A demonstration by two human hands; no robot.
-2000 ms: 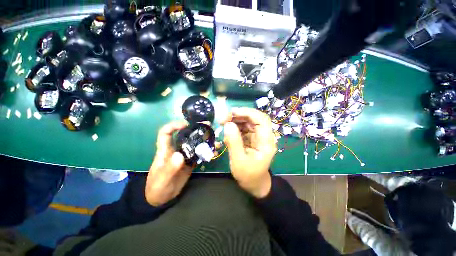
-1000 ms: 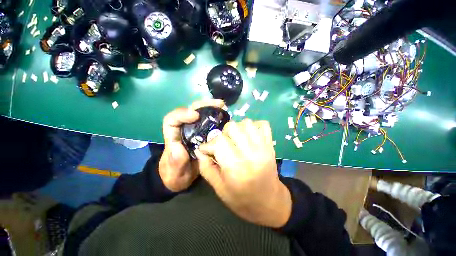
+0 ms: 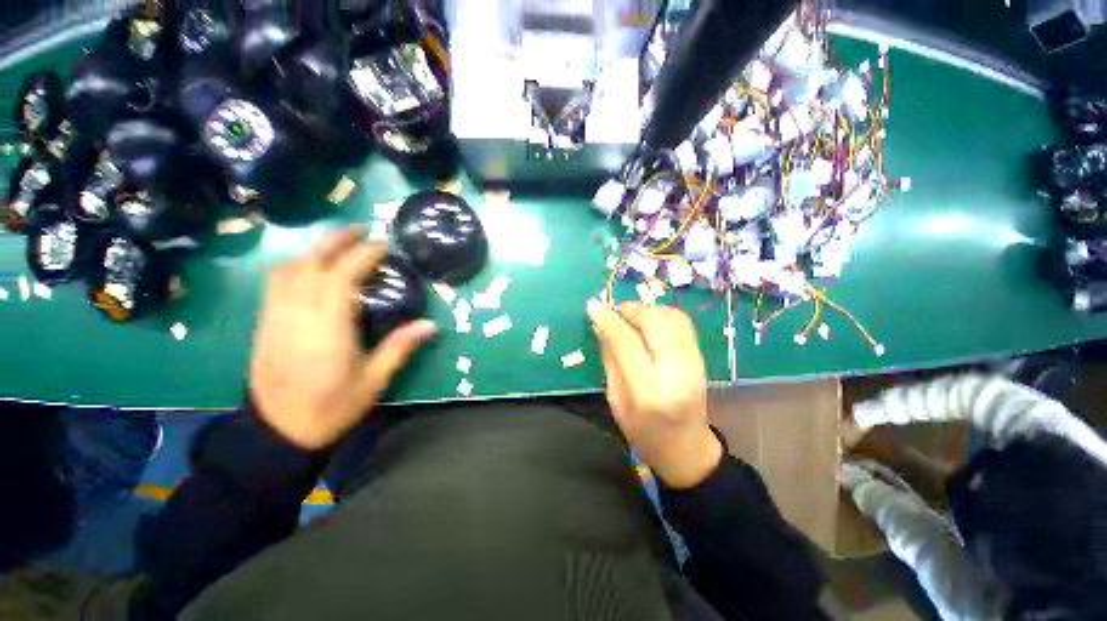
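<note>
My left hand [image 3: 318, 346], blurred, is around a glossy black housing [image 3: 389, 297], thumb at its lower edge and fingers at its upper left. The housing lies low at the green mat, dome up, beside a second black housing [image 3: 441, 234]. My right hand [image 3: 656, 382] is at the near edge of the tangled motor heap [image 3: 741, 200]. Its thumb and fingertips pinch the end of a motor's lead wires [image 3: 611, 289], at a small white plug. The inside of the held housing is hidden.
Black housings, several open with boards [image 3: 395, 83], are piled at left. A silver-white box [image 3: 510, 73] stands at back centre, with a black cylinder [image 3: 716, 73] hanging beside it. Pale chips [image 3: 497, 325] lie on the mat. A cardboard box [image 3: 783, 449] and another person's grey sleeves [image 3: 971, 394] show lower right.
My hands have moved apart. My left hand has carried the housing left to the mat, now dome up. My right hand has left the housing and taken hold of lead wires. The view has shifted.
</note>
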